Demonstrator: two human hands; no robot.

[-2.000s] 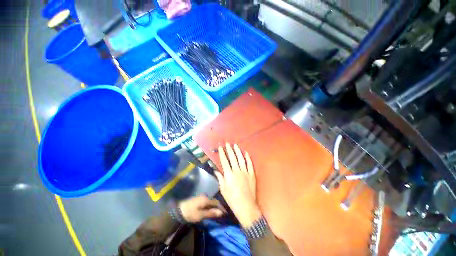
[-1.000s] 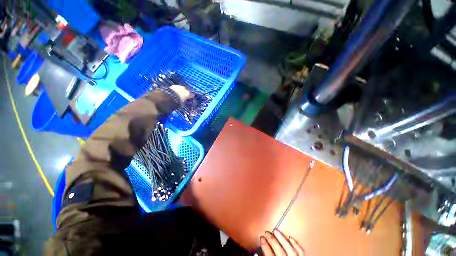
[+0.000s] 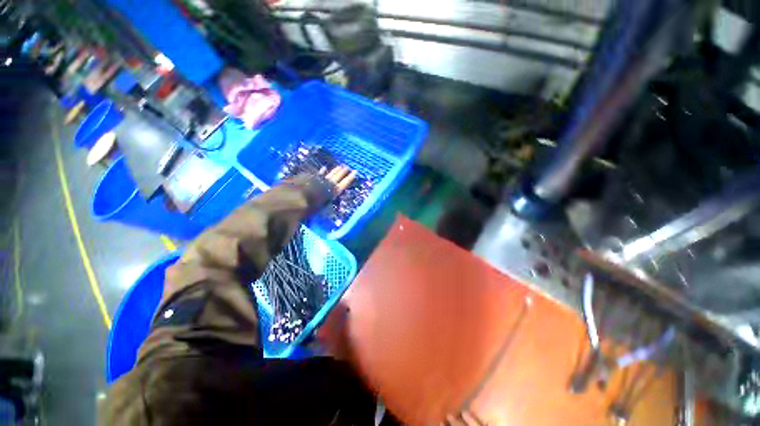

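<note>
My left hand [image 3: 340, 178] reaches into the blue basket [image 3: 398, 131], its fingers on the pile of black cables [image 3: 352, 202] with silvery ends. The blur hides whether it grips any. My right hand [image 3: 463, 418] shows only as fingertips at the bottom edge, over the orange-brown board [image 3: 433, 312]; what it does is cut off. The light-blue basket [image 3: 340, 265] stands nearer, partly behind my sleeve, with a bundle of black cables [image 3: 292, 283] in it.
Pliers [image 3: 590, 320] with pale handles lie at the board's machine edge, beside dark cables. A thick shiny guide post [image 3: 575, 141] and steel bed [image 3: 521, 250] stand beyond. A blue tub [image 3: 137, 320] is at left, partly behind my sleeve. A pink cloth [image 3: 252, 101] lies behind the blue basket.
Over the last two seconds my left hand has moved from near my lap into the blue basket. My right hand has slid from the board's middle to the frame's bottom edge. The view has shifted.
</note>
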